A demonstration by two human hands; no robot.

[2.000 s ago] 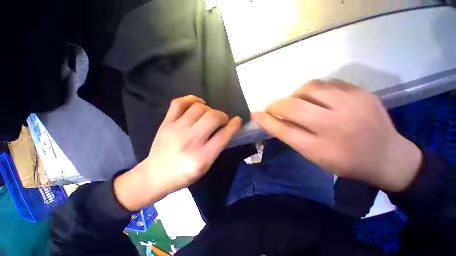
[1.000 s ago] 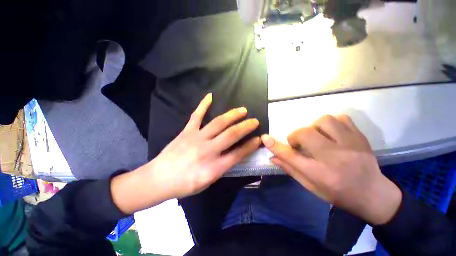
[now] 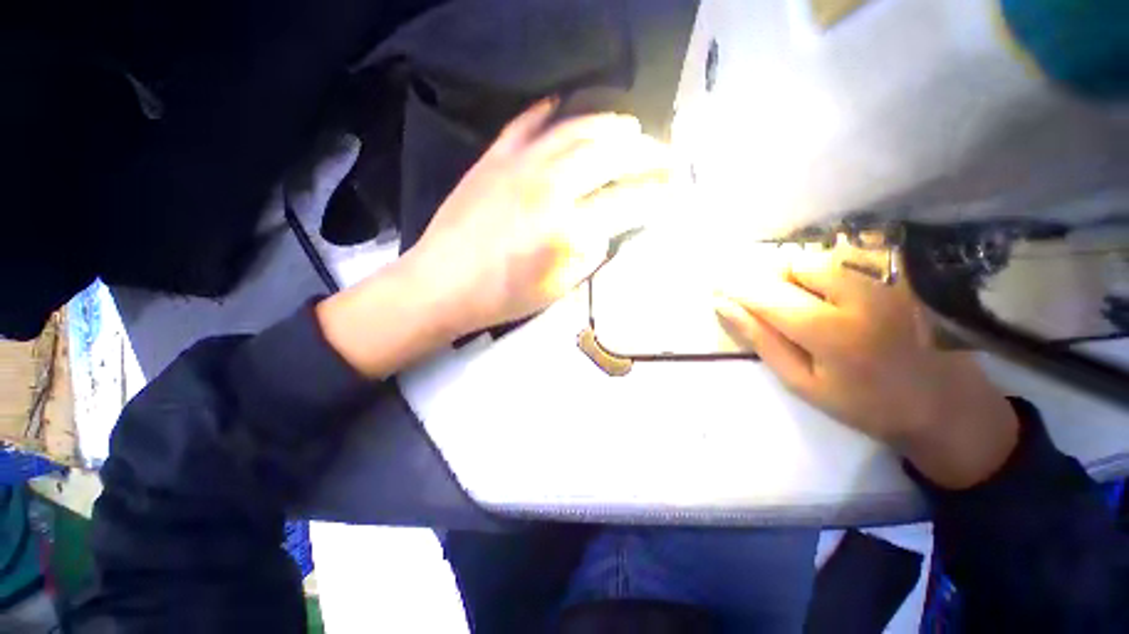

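The dark garment body (image 3: 495, 62) lies bunched on the left and back of the table, its edge running up to the lamp glare. My left hand (image 3: 545, 223) lies on the cloth left of the glare, fingers bent, fingertips washed out; whether they pinch the cloth cannot be told. My right hand (image 3: 842, 334) is on the machine bed plate (image 3: 669, 322) under the machine head, its fingers partly lost in glare. No cloth shows in it. The needle is hidden by the glare.
The white-grey sewing machine head (image 3: 966, 124) fills the upper right, with metal parts and a dark bar below it. The table's worn front edge (image 3: 743, 510) crosses above my lap. A cardboard box (image 3: 31, 384) stands far left. A black piece (image 3: 867, 582) lies right of my lap.
Both hands have moved forward from the table's front edge to beneath the machine head. The cloth has gone back with the left hand, uncovering the plate corner. The machine head now fills more of the view.
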